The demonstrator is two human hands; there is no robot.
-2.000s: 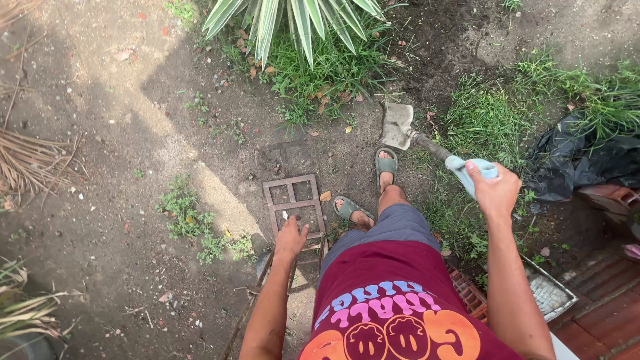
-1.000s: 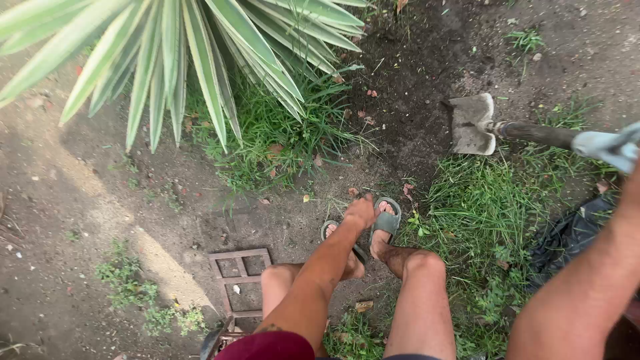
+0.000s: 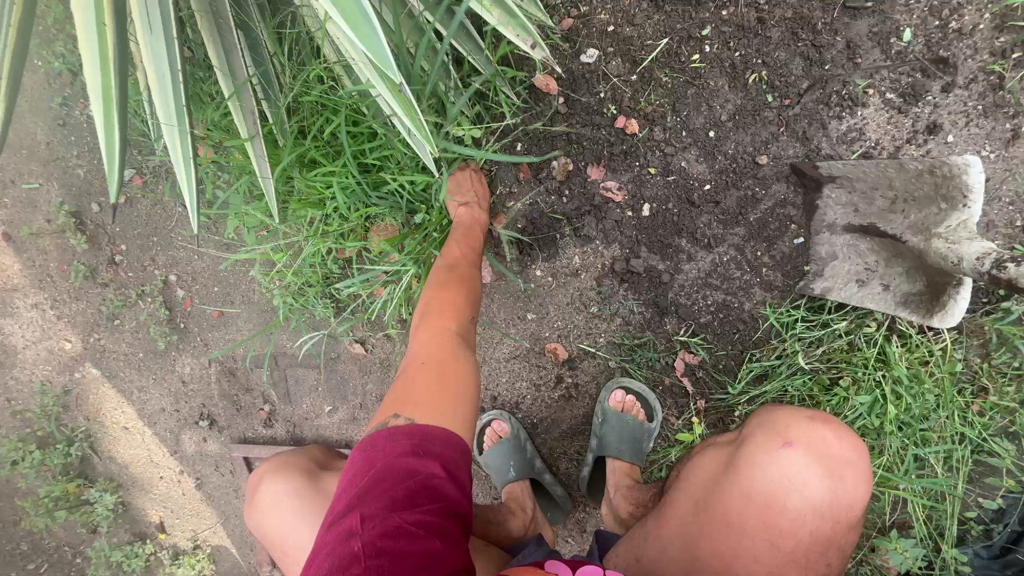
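My left hand (image 3: 468, 194) reaches into the right edge of a clump of green grass (image 3: 344, 168), just below the tip of a long striped leaf. Its fingers are bent out of sight among the blades, so its grip cannot be made out. A shovel blade (image 3: 896, 232), metal and caked with soil, lies at the right over bare dirt and the edge of some grass. The start of its shaft (image 3: 1004, 268) runs out of the frame at the right. My right hand is outside the view.
A spiky plant with striped leaves (image 3: 164, 104) overhangs the grass at the upper left. My feet, in green slide sandals (image 3: 512, 460), stand on the soil below. More grass (image 3: 904, 416) grows at the right, a black plastic sheet (image 3: 996, 544) at the lower right corner.
My left hand has moved up from near my sandals to the grass clump. My right hand, at the shovel's handle earlier, has left the view. I have lowered into a crouch.
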